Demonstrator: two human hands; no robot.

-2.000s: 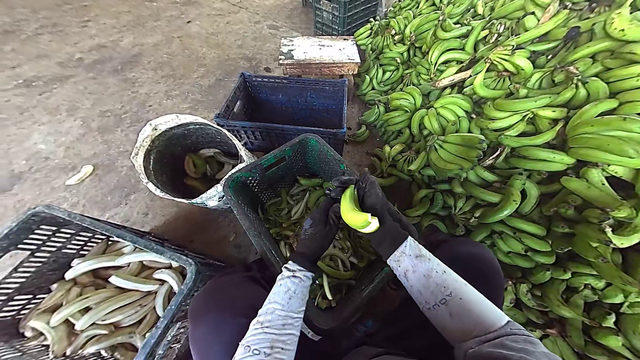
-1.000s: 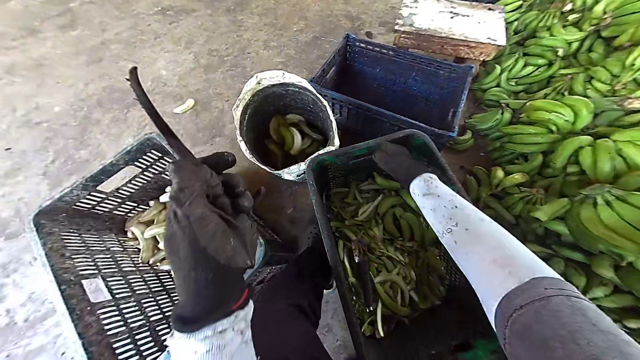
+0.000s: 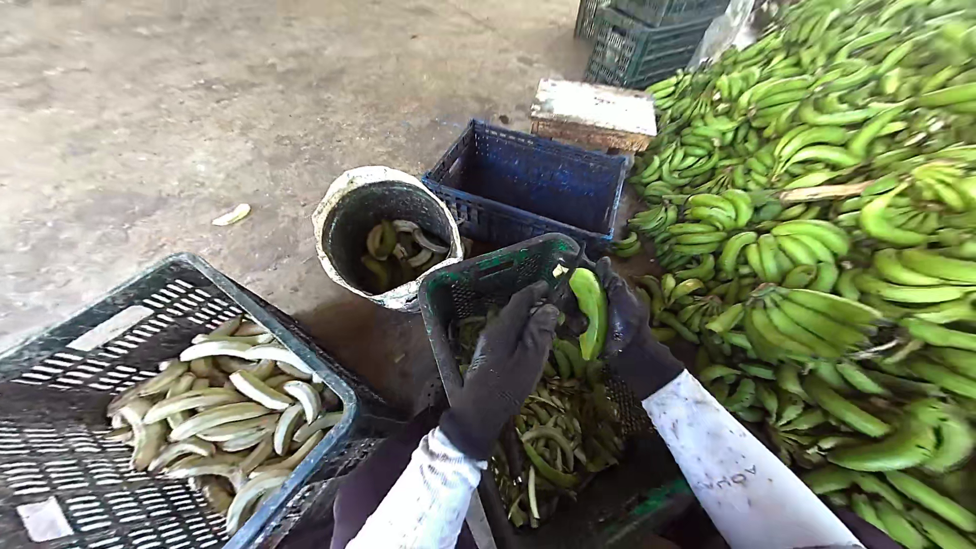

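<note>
My right hand (image 3: 631,329), in a dark glove, holds an unpeeled green plantain (image 3: 590,313) nearly upright above the green crate (image 3: 436,305). Just left of the plantain is my left hand (image 3: 509,352), also gloved, with its fingers bent. Whether it grips a tool is not clear, as the fingers hide its palm. Below both hands, the crate holds green peels (image 3: 560,438) and some green fruit. Peeled plantains (image 3: 221,412) lie heaped in a black slatted crate (image 3: 183,267) at the left.
A white-rimmed bucket (image 3: 335,263) holding fruit pieces stands beside a blue crate (image 3: 526,221). Behind are a worn block (image 3: 595,110) and stacked crates (image 3: 629,49). A large pile of green plantains (image 3: 808,320) fills the right. One pale piece (image 3: 231,215) lies on the floor.
My left hand, raised near the left crate with a long dark object one second ago, is now over the green crate. My right hand, then reaching into that crate, now holds a green plantain.
</note>
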